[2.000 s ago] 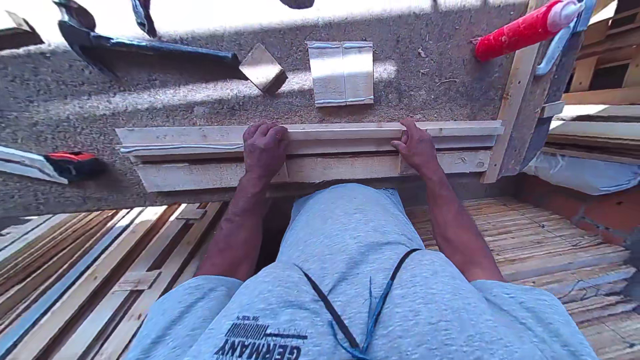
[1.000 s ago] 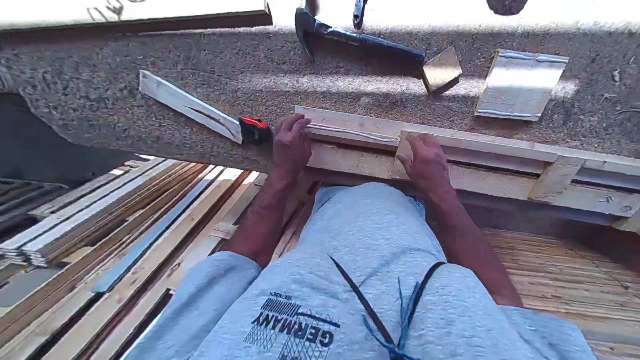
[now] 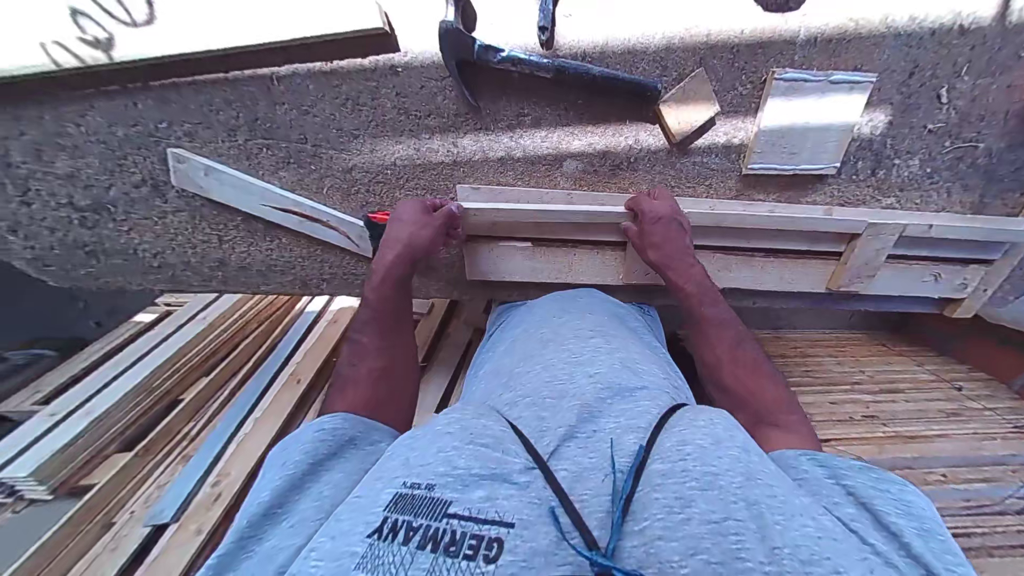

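A narrow wooden strip (image 3: 552, 213) lies along a long wooden frame (image 3: 768, 268) at the near edge of the workbench. At its left end my left hand (image 3: 420, 232) pinches the strip between thumb and fingers. Further right my right hand (image 3: 660, 232) grips the same strip over a short crosspiece. Beside my left hand, and partly hidden by it, is a black and red tool (image 3: 376, 228), its kind unclear, touching a cracked wooden slat (image 3: 264, 200).
On the bench (image 3: 320, 128) beyond the frame lie a claw hammer (image 3: 552, 64), a small wood block (image 3: 689, 108) and a square wooden piece with glue-like lines (image 3: 810, 124). Stacked boards (image 3: 192, 384) stand lower left, more slats (image 3: 904, 424) lower right.
The view has shifted left along the bench. A glue-like white line seen on the frame between my hands one second ago is now covered by the strip.
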